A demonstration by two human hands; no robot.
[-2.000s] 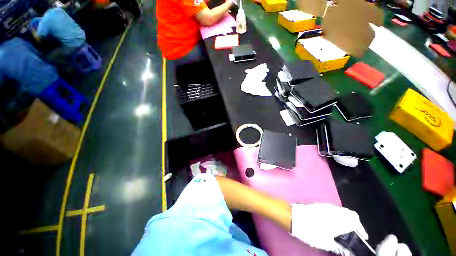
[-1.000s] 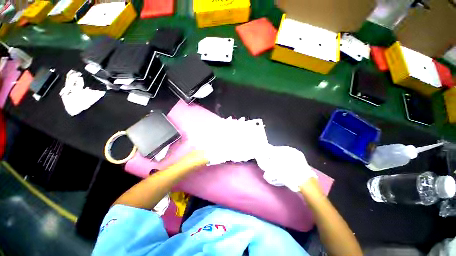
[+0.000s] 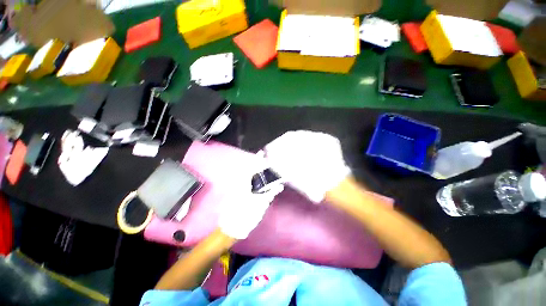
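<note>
My left hand, in a white glove, is closed round a small black device above the pink mat. My right hand, also in a white glove, lies over the top and right side of the device; whether it grips the device is hard to tell. The hands hide most of the device, and a pale edge shows below its dark face. Another black device lies on the mat's left end, beside a masking tape roll.
Black devices are stacked left of the mat, with a crumpled white cloth beside them. A blue bin, squeeze bottle and clear bottle stand or lie right. Yellow boxes line the green conveyor.
The view has swung from the aisle to the bench. Both hands have come from the far right to over the mat, and the dark face of the device now shows between them.
</note>
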